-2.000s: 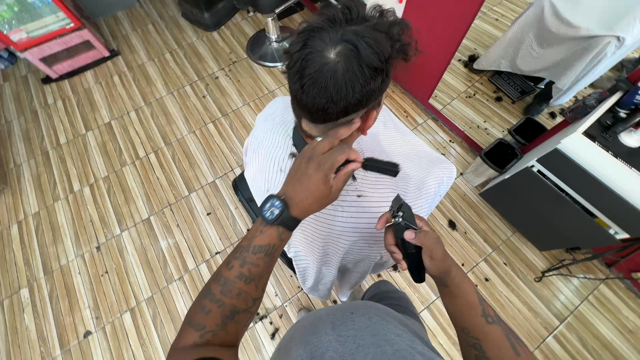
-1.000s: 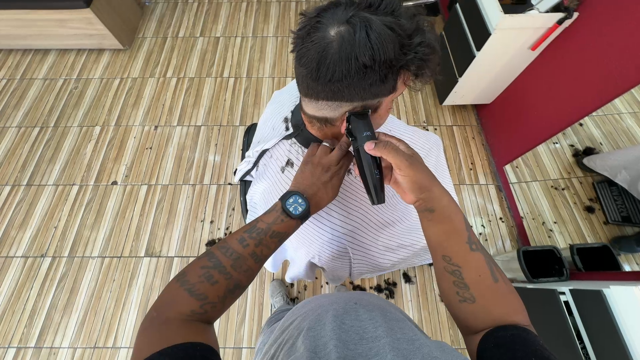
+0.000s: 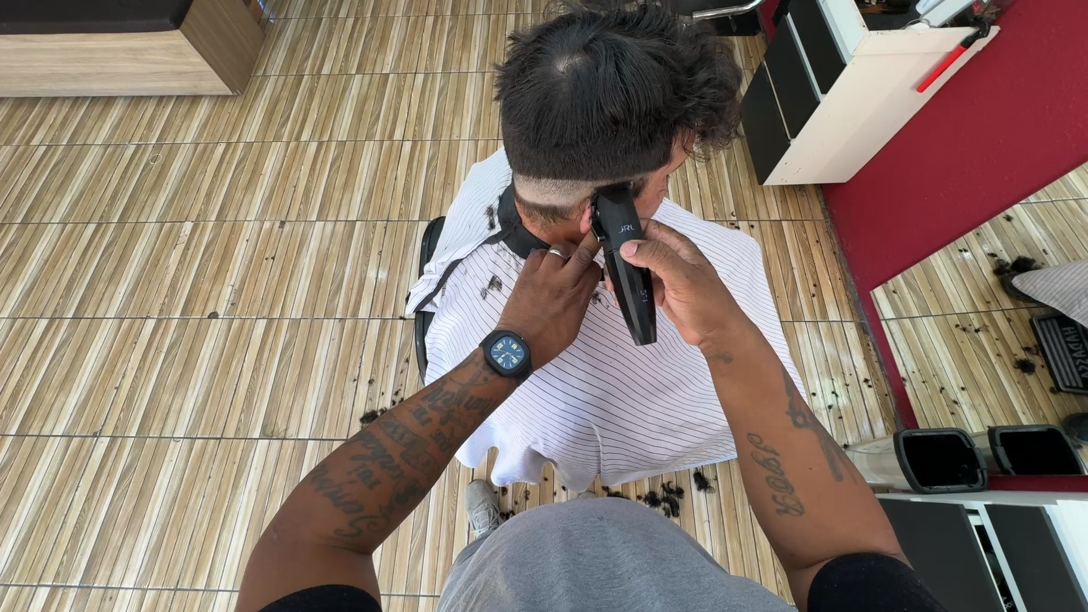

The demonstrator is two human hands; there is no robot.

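Observation:
A seated person's head of dark hair [image 3: 595,93] has a closely clipped band [image 3: 552,189] above the nape. My right hand [image 3: 680,276] grips a black hair clipper [image 3: 627,263], its blade end against the side of the head by the ear. My left hand [image 3: 557,289], with a ring and a wristwatch [image 3: 507,353], lies at the neck just below the ear, its fingertips close to the clipper. Whether it holds anything is hidden. A black neckband [image 3: 517,231] circles the neck above a white striped cape [image 3: 586,391] with hair clippings on it.
A white and black cabinet [image 3: 837,102] stands at upper right by a red wall [image 3: 952,161] and a mirror [image 3: 960,357]. A black-rimmed bin [image 3: 939,459] is at lower right, a wooden bench [image 3: 119,59] at upper left. Cut hair [image 3: 667,500] lies on the floor.
Two seconds ago the clipper was low on the right, and my left hand held a black brush by the neck. The clipper has come up to the head. The view has turned considerably.

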